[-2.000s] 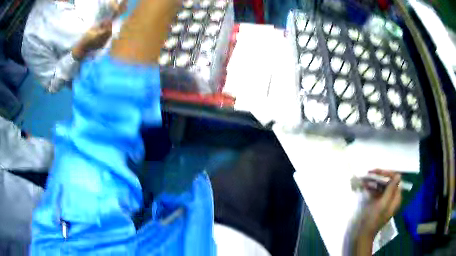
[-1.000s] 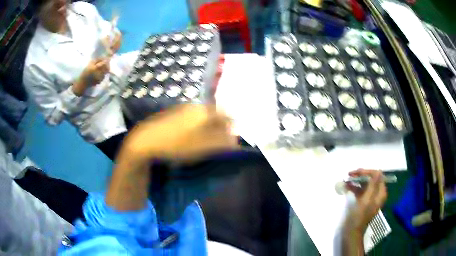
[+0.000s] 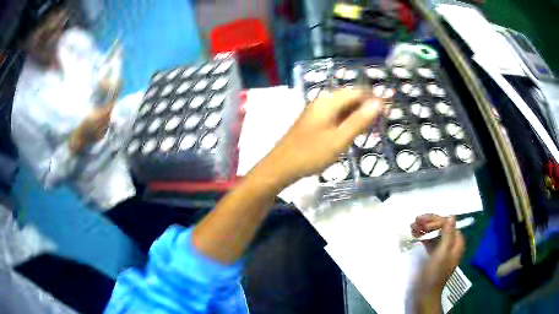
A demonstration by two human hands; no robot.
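Observation:
My left hand point(image 3: 325, 132), at the end of a blue sleeve, reaches over the blister tray point(image 3: 417, 175). Its thumb and fingertips are close together above the middle pockets; whether they hold a part is blurred. The tray's rows of round pockets hold white discs, several crossed by a dark bar. My right hand point(image 3: 442, 245) is lower right, above the white backing sheet point(image 3: 361, 245), closed around a slim pale tool point(image 3: 461, 224), perhaps tweezers. The tool's inner end is blurred. Strip adhesives(?) point(image 3: 455, 288) show as grey parallel rows beside the right wrist.
Stacked trays point(image 3: 178, 162) of round parts stand at left on a red board point(image 3: 202, 186). A coworker in white point(image 3: 67, 122) is at far left. A red stool(?) point(image 3: 242, 37) is behind. A tape-like roll point(image 3: 423, 52) lies beyond the tray. A long raised edge point(image 3: 490, 116) bounds the right side.
My left hand has moved from the stacked trays' side, across the dark gap, to over the blister tray. The view has shifted. My right hand stays over the sheet with the tool.

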